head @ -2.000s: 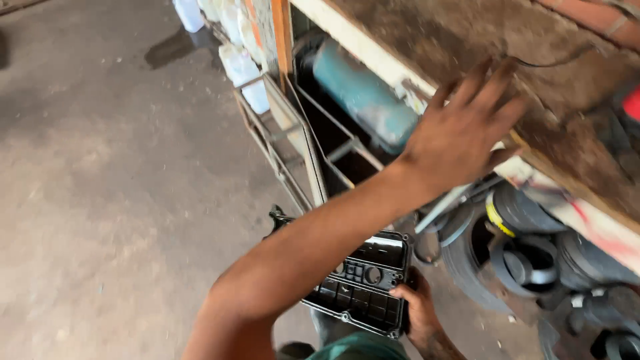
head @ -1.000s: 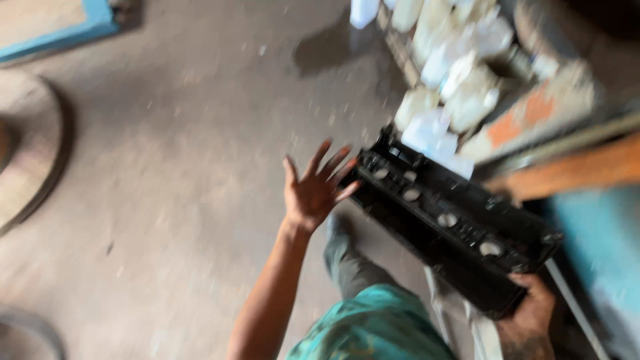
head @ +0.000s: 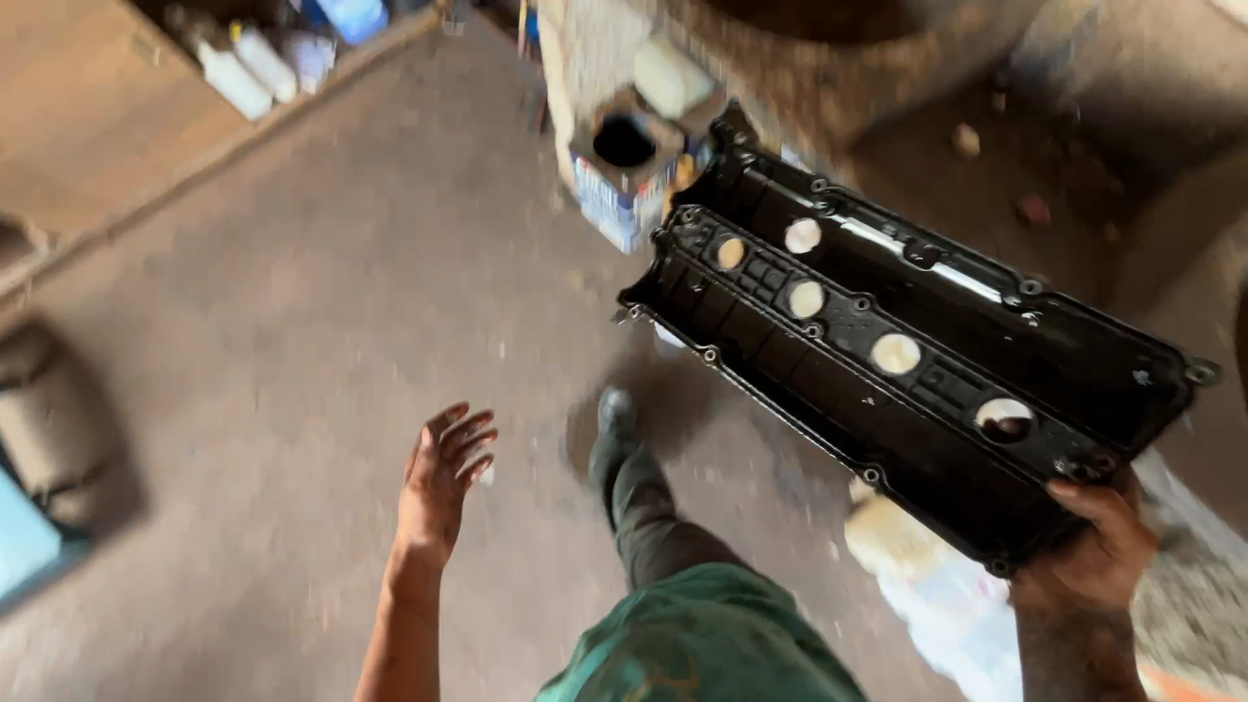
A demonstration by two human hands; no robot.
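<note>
A black engine valve cover (head: 877, 361), oily and wet inside, is held with its hollow side up. My right hand (head: 1097, 546) grips its near right end, thumb over the rim. A row of round holes runs along its middle rib, and light shows through them. The far left end of the cover is beside a square metal can (head: 624, 166) with a dark round opening; whether they touch cannot be told. My left hand (head: 450, 468) hangs over the floor left of my leg, fingers apart and slightly curled, holding nothing.
A wooden panel (head: 107, 97) and plastic bottles (head: 244, 73) are at the top left. A rolled or padded object (head: 58, 429) lies at the left edge. A large round basin-like object (head: 829, 58) stands at the top right. Pale plastic containers (head: 936, 575) are below the cover.
The view has swung over different floor. My left hand, over the workbench two seconds ago, is now low over the floor. My right hand keeps its hold on the valve cover.
</note>
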